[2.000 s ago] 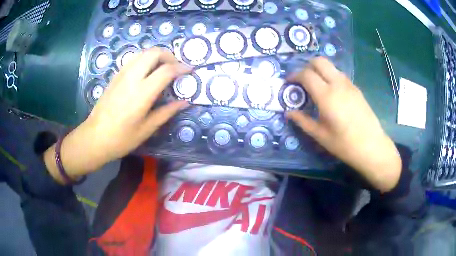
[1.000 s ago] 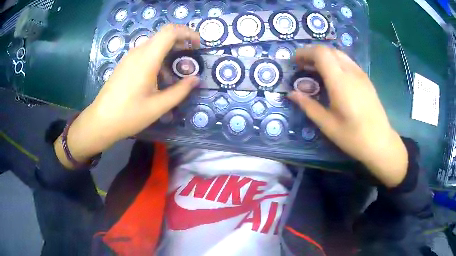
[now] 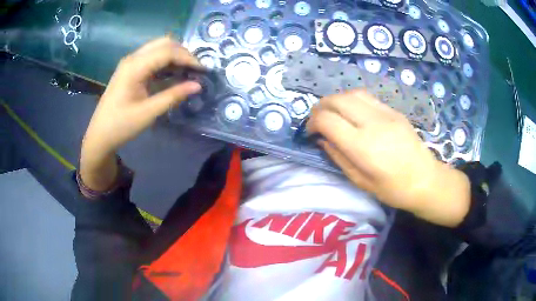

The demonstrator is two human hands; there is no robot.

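Note:
The clear blister tray [image 3: 203, 132] lies in front of me, with round pockets. A holding strip [image 3: 329, 76] lies tilted on it, bare grey with small dark holes. Behind it, another strip carries four black round units with pale centres [image 3: 379, 37]. My left hand [image 3: 144, 97] is at the tray's left edge, its thumb and fingers around a dark, blurred round unit [image 3: 196, 99]. My right hand [image 3: 376, 150] is over the tray's front right part, palm down, partly covering the bare strip. A dark shape shows at its fingertips; whether it is gripped is unclear.
White rings [image 3: 71, 32] lie at the left on the green bench [image 3: 126, 20]. Slim tweezers [image 3: 515, 97] and a white paper slip [image 3: 529, 144] are at the right edge. Part of another strip shows at the top. The bench's front edge runs along the left.
The front strip carried four units and now shows bare. My hands have moved off its ends, the left to the tray's edge, the right inward. The tray appears further right in view.

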